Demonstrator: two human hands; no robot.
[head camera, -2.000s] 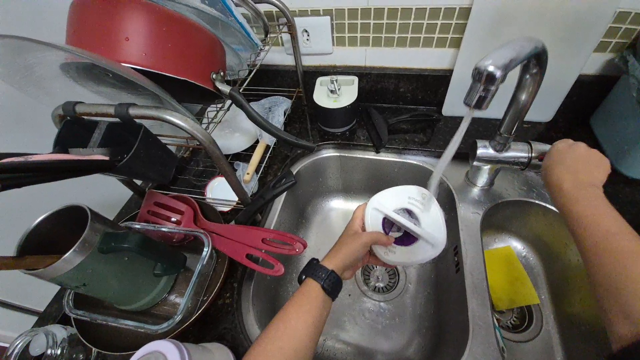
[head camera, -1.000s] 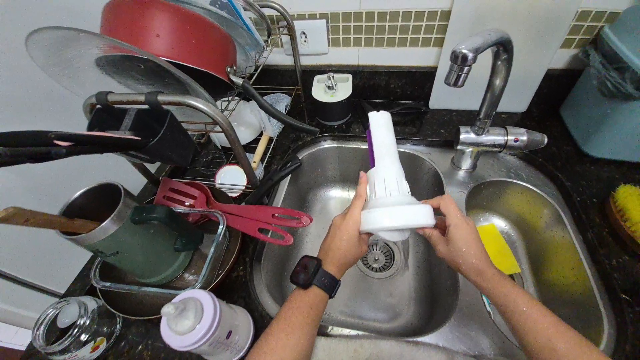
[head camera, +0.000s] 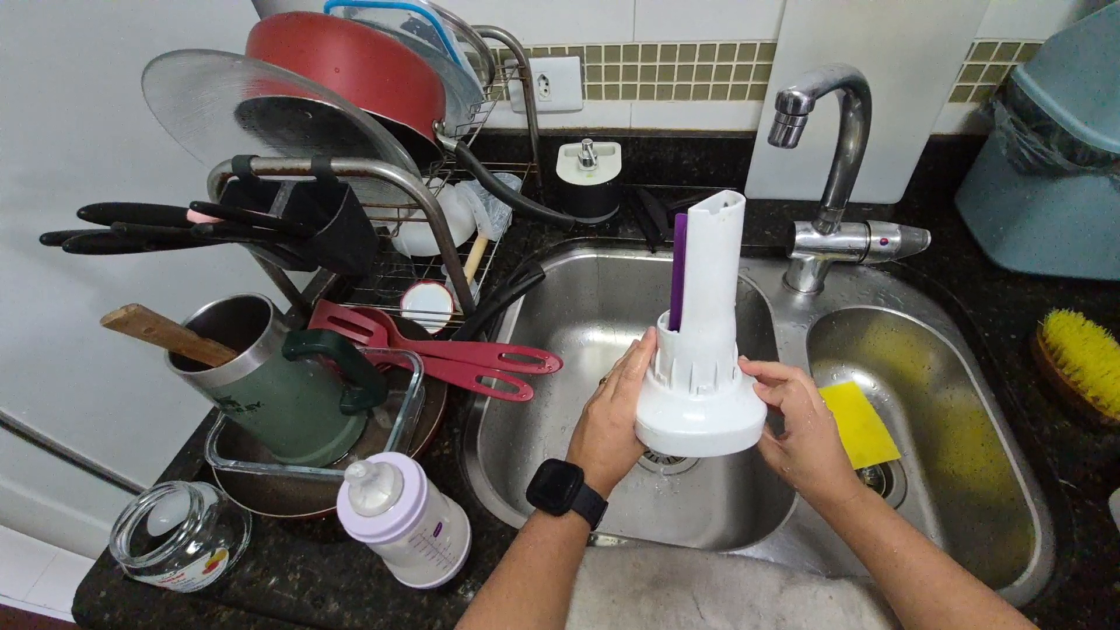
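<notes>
A white plastic appliance part (head camera: 700, 411) with a wide round base and a tall hollow stem is held above the large steel sink basin (head camera: 577, 306). A purple strip (head camera: 678, 271) runs along the stem's left side. My left hand (head camera: 617, 411), with a black watch on its wrist, grips the part from the left. On the right side of the round base rest the fingers of my right hand (head camera: 801, 429). Behind stands the chrome faucet (head camera: 831, 157), with no water flowing from it. A yellow sponge cloth (head camera: 857, 424) lies in the small basin, just beyond my right hand.
On the left are a dish rack (head camera: 429, 201) with a red pan (head camera: 350, 74), red slotted utensils (head camera: 472, 354), a green mug (head camera: 289, 402), a baby bottle (head camera: 407, 521) and a glass jar (head camera: 179, 534). A yellow brush (head camera: 1081, 359) and a blue-grey bin (head camera: 1041, 192) stand right.
Two seconds ago water ran onto the white part in my left hand while my right hand was on the faucet lever. My right hand has since moved to the part, which is now turned with its stem up.
</notes>
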